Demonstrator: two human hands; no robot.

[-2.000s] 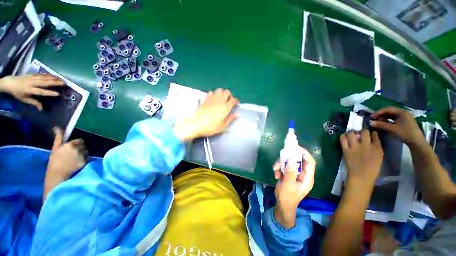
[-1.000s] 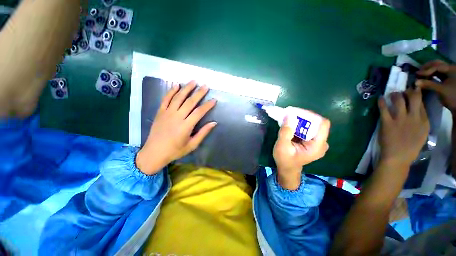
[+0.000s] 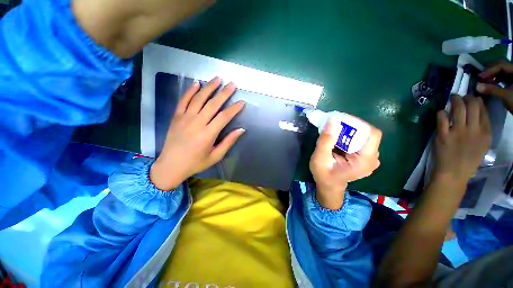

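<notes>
A dark grey back panel (image 3: 261, 149) lies on a white backing sheet (image 3: 148, 101) in front of me, with glossy film streaks on it. My left hand (image 3: 199, 129) rests flat on the panel's left half, fingers spread, holding nothing. My right hand (image 3: 344, 160) grips a white glue bottle (image 3: 360, 135) with a blue label. The bottle is tilted, and its blue-tipped nozzle is at the panel's upper right corner, beside a bright glare spot. Whether the tip touches the panel, I cannot tell.
Another person's blue-sleeved arm (image 3: 62, 90) reaches across the upper left. At the right, another worker's hands (image 3: 464, 135) work on a panel. Near them lie dark lens pieces (image 3: 423, 91) and a second glue bottle (image 3: 468, 45).
The panel in front of me, under white or clear sheets at first, now shows dark. My right hand has brought the bottle from upright to its corner. The neighbour's arm has come across the lens pile.
</notes>
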